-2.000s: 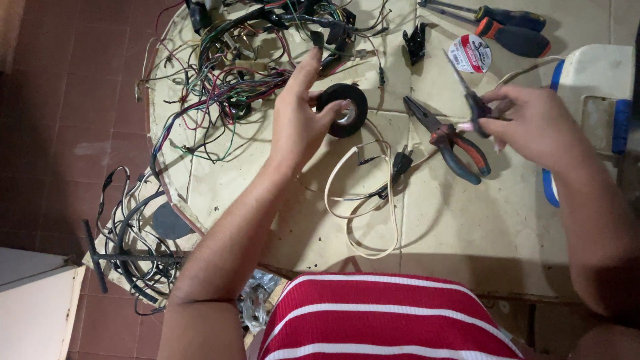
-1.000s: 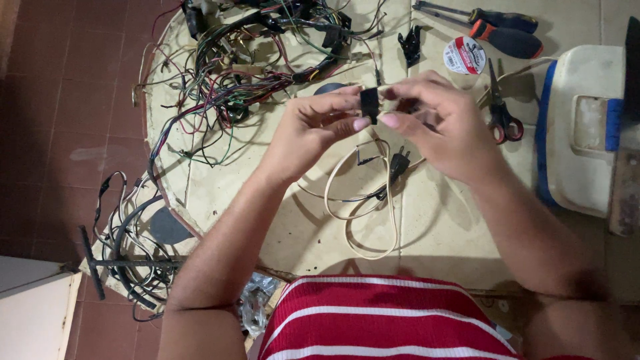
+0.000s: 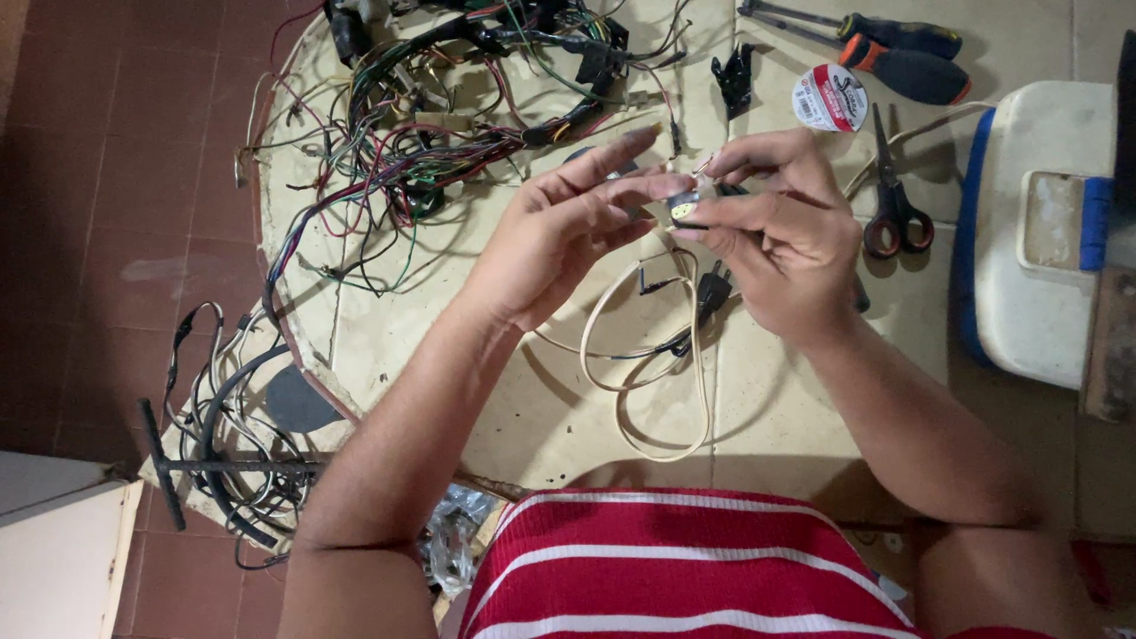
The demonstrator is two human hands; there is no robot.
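Observation:
Both hands meet above the table, over a loop of cream cable (image 3: 586, 333). Between the fingertips of my right hand (image 3: 781, 222) is a small piece with black tape (image 3: 688, 211), partly hidden by the fingers. My left hand (image 3: 577, 222) touches the piece with a fingertip, its other fingers spread. A black plug (image 3: 713, 291) lies just below the hands. Behind the left fingers, a dark round thing is mostly hidden, perhaps the tape roll. To the upper left lies a bundled wiring harness (image 3: 426, 142). Scissors (image 3: 895, 200) lie right of my right hand.
Two screwdrivers (image 3: 905, 67) and a round red-and-white label (image 3: 830, 98) lie at the upper right, near a scrap of black tape (image 3: 733, 80). A white container with blue latches (image 3: 1034, 293) stands at the right. More cables (image 3: 217, 382) and a metal T-bar (image 3: 240, 466) lie at the lower left.
Two seconds ago my left hand held the black tape roll and my right hand held the scissors. The scissors now lie on the table, and both hands are together at the small piece.

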